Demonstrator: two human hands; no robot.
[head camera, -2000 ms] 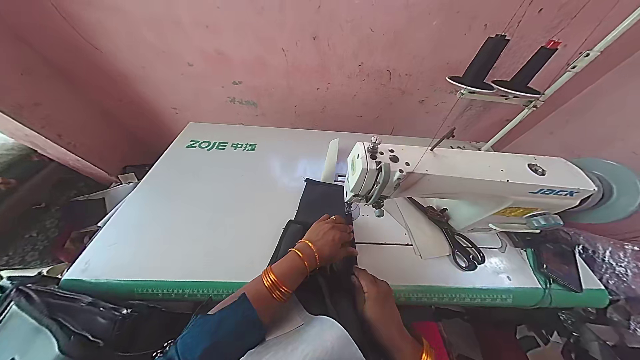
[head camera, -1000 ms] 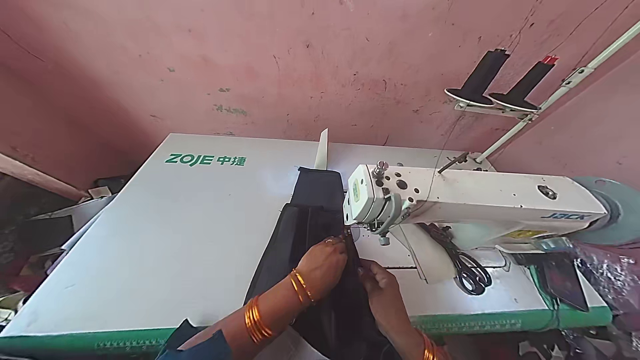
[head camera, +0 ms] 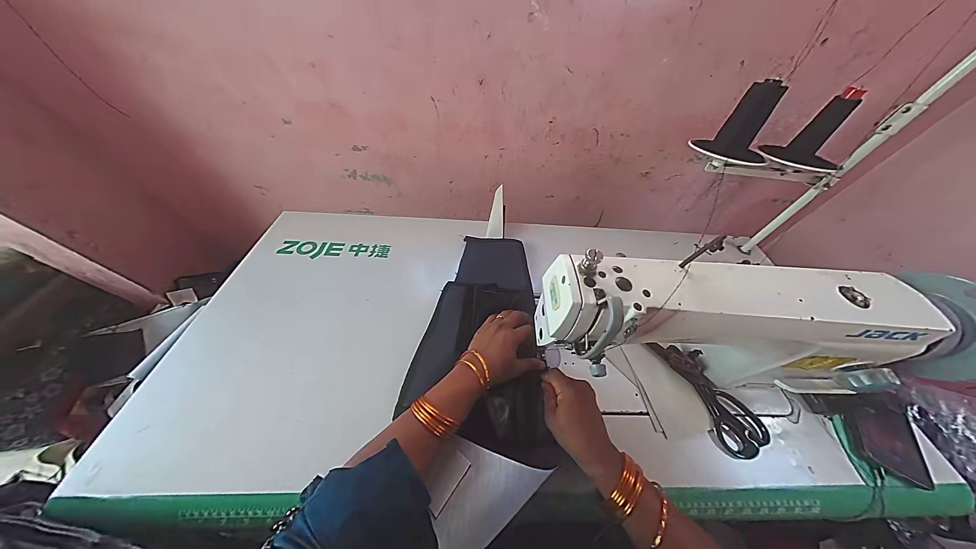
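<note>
Dark fabric lies on the white sewing table, its right edge beside the needle area of the white Jack sewing machine. My left hand rests on the cloth just left of the presser foot, fingers bent and thumb toward the edge. Close in front of the needle area, my right hand pinches the fabric's right edge between thumb and fingers. The needle itself is hidden by the machine head. A white sheet with a pale lining look shows under the cloth near my left forearm.
Black-handled scissors lie on pale material right of my hands. Two black thread cones stand on a rack at the upper right. A dark flat object sits at the table's right. A pink wall rises behind; piled items are at left.
More of the dark fabric now lies behind the machine's needle area than two seconds ago. My right hand has come up beside the needle area, near my left hand.
</note>
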